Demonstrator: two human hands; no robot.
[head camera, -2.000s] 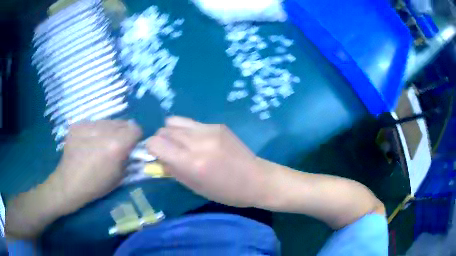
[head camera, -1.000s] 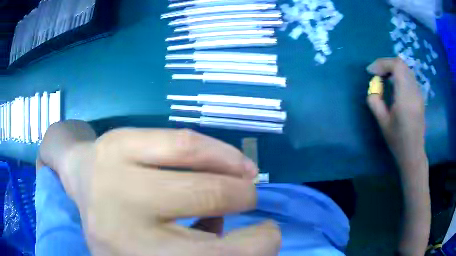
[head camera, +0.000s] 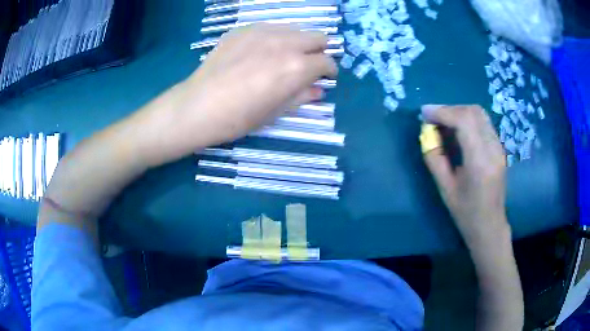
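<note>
Slim silver-white metal tubes (head camera: 288, 187) lie in a parallel row on the green bench top, thinner shafts to the left. My left hand (head camera: 272, 77) is over the upper part of the row, fingers bent down at the tubes' right ends; its palm side is hidden, so I cannot tell if it grips a tube. My right hand (head camera: 469, 155) is right of the row, with a yellow covering on a digit. Its fingertips are close together; something pale shows there, too small to identify. Translucent white caps (head camera: 382, 42) lie in a pile between the hands.
A second cap pile (head camera: 514, 110) lies beyond my right hand, below a clear plastic bag (head camera: 521, 22). A black tray of rods (head camera: 58, 42) is at upper left, more rods (head camera: 29, 165) at far left. A taped tube (head camera: 275, 252) lies at the near edge. Blue bin (head camera: 576, 97) at right.
My left hand has moved from close in front of the camera up and away onto the row. My right hand has shifted left and slightly nearer. The view has also shifted.
</note>
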